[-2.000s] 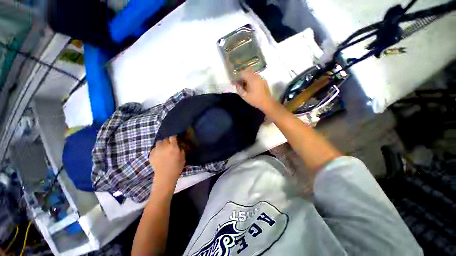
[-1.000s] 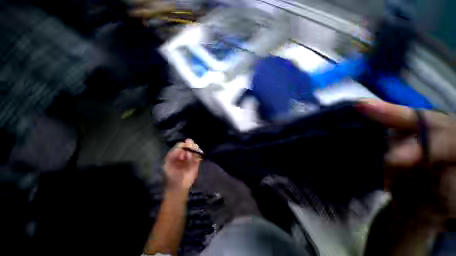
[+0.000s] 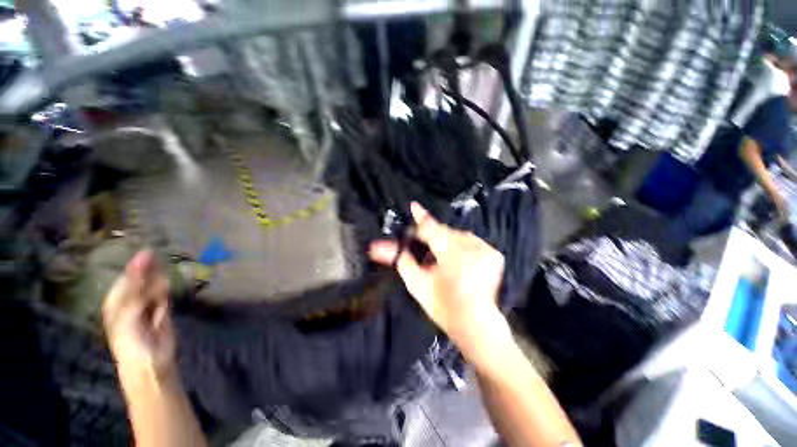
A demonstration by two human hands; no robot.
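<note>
A dark garment (image 3: 288, 349), nearly black with a brown patch inside its upper edge, hangs between my hands. Plaid cloth shows at its lower right. My left hand (image 3: 140, 314) grips its left end, fingers bent, partly blurred. My right hand (image 3: 454, 271) is at the upper right end, thumb and fingers closed on dark cloth or a strap. Dark garments (image 3: 419, 157) hang right behind my right hand, so the border between them and the held cloth is hard to see.
Black and white plaid garments (image 3: 638, 61) hang at the upper right. A dark and plaid heap (image 3: 629, 271) lies at the right. A person (image 3: 769, 140) stands at the far right. A phone-like black rectangle (image 3: 716, 433) lies on a white surface. Yellow-black tape (image 3: 253, 192) marks the floor.
The view has swung from the white table and blue board to the hanging garments. The dark garment has come off the board and now hangs between both hands.
</note>
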